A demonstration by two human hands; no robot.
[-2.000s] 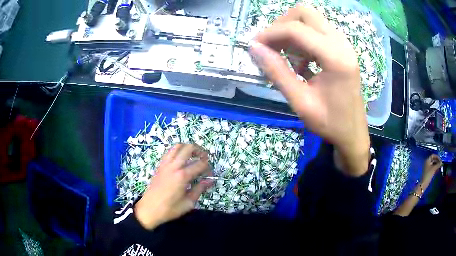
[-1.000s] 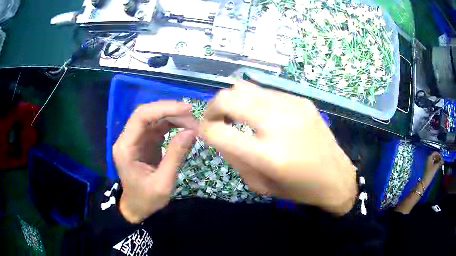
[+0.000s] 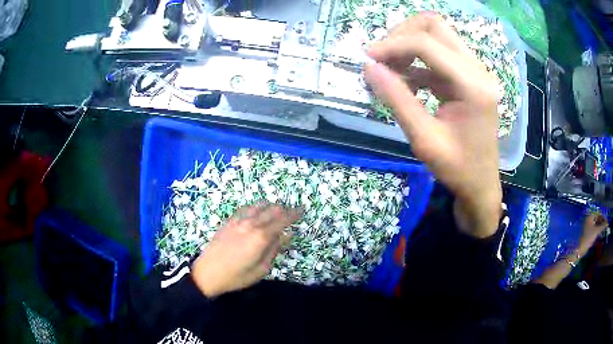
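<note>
A blue plastic bin [image 3: 201, 139] lies in front of my body, heaped with loose wired connectors [image 3: 322, 201], white with thin green and white tails. My left hand [image 3: 245, 248] is over the bin on the parts, blurred; whether its fingers hold one cannot be told. My right hand [image 3: 447, 107] is raised at the right end of the silver pneumatic fixture [image 3: 255, 74]. Its thumb and index fingertips are close together near the fixture; no part shows clearly between them.
A clear plastic tub [image 3: 516, 148] of similar parts stands behind my right hand. Air fittings [image 3: 171, 17] sit on the fixture's left end. An empty-looking blue bin [image 3: 77, 269] and a red object [image 3: 23, 188] are at lower left. A coworker's arm [image 3: 571, 259] is beside another parts bin [image 3: 531, 242] at right.
One second ago both hands met over the blue bin. Since then my right hand has moved up and right to the fixture's end, and my left hand has lowered onto the parts.
</note>
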